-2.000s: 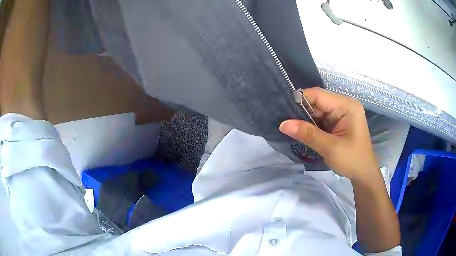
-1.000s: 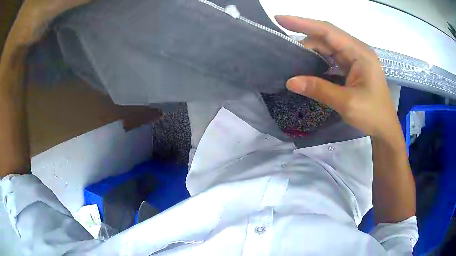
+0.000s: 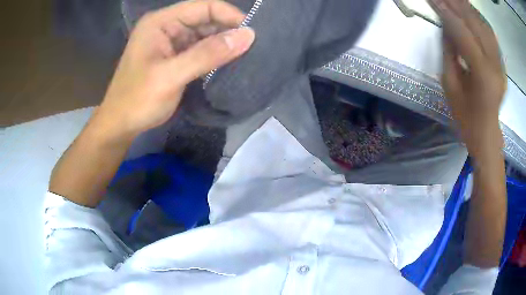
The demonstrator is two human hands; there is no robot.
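Observation:
The dark grey garment piece (image 3: 277, 63) hangs at the top middle, above the lap and beside the table edge. The silvery metal zipper (image 3: 251, 12) runs along its edge and shows above and below my left fingers. My left hand (image 3: 167, 63) pinches the zipper edge between thumb and fingers. My right hand (image 3: 474, 75) is blurred, over the table at the upper right, away from the garment. Its fingertips are near the top edge, and whether it holds anything cannot be seen.
A white table (image 3: 415, 43) with a grey measuring tape (image 3: 380, 79) along its front edge is at the upper right. Blue bins stand at the lower left (image 3: 173, 173) and lower right (image 3: 444, 242), the left one with dark cloth. A brown surface (image 3: 46, 86) is at the left.
My right hand has let go of the garment and moved right over the table. My left hand has come in from the upper left to the zipper edge. The garment has folded and shifted.

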